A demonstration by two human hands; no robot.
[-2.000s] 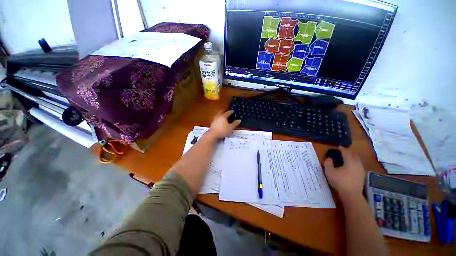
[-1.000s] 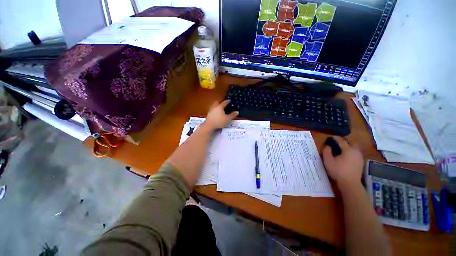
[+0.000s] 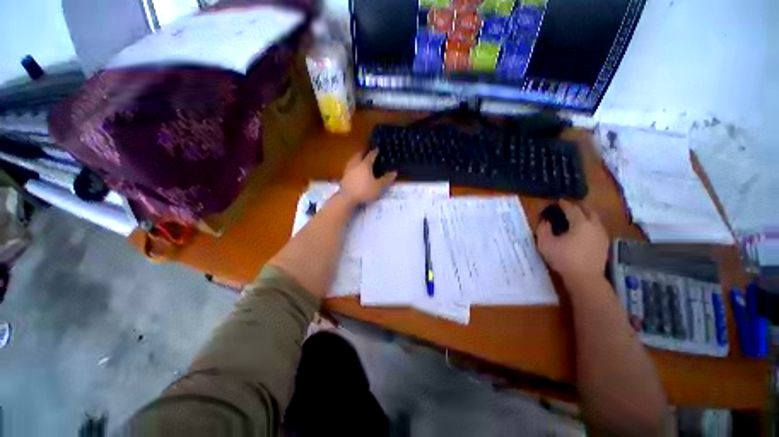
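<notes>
My left hand [image 3: 366, 181] rests at the left end of the long black keyboard [image 3: 483, 158], fingers on its corner keys. My right hand [image 3: 579, 243] lies over the small black mouse [image 3: 554, 219], right of the papers. The monitor [image 3: 576, 43] shows orange, green and blue pattern pieces on black; its top is cut off. A blue-black pen with a yellow band [image 3: 428, 260] lies on the mostly blank note sheet [image 3: 389, 269]. A sheet of dense printed rows [image 3: 504, 256] lies to its right. A page with a small black picture [image 3: 309, 206] shows at the left. The picture is blurred.
A silver-grey calculator [image 3: 670, 299] lies right of my right forearm, with a blue tool [image 3: 749, 320] beyond it. Loose papers [image 3: 662, 183] lie at the back right. A bottle with a yellow label [image 3: 331, 90] stands by the monitor. Purple floral cloth [image 3: 171, 136] covers a box at left.
The whole view has tipped downward, so the desk and papers sit higher and the monitor is more cut off. My hands stay at the keyboard and mouse.
</notes>
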